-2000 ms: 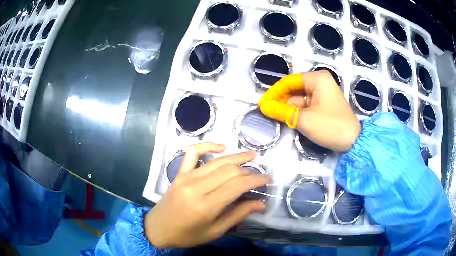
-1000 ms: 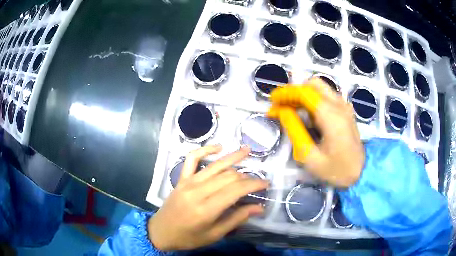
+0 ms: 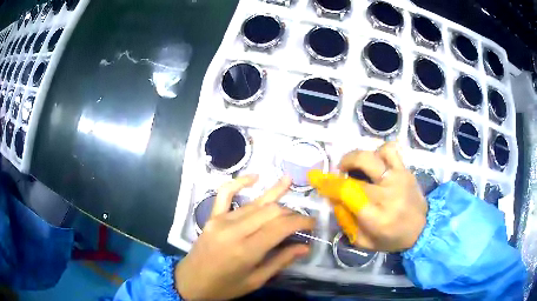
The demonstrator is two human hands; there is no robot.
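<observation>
A round watch head with a pale, hazy face lies in a pocket of the white tray. My right hand, with orange finger cots on thumb and index finger, has its covered fingertips at the right edge of this watch. Whether they pinch any film cannot be seen. My left hand is spread low over the tray's near left part, fingers apart, fingertips by the watch's lower left edge. It partly covers a grey-faced watch and others.
Rows of black-faced watch heads fill the tray; several have a pale line across. A second tray with watches is at the far left. The dark green bench mat lies between. Blue clothing and a red stool part show lower left.
My right hand has moved down towards me, from the watch's upper right to its lower right edge, uncovering a watch behind it. My left hand has barely moved.
</observation>
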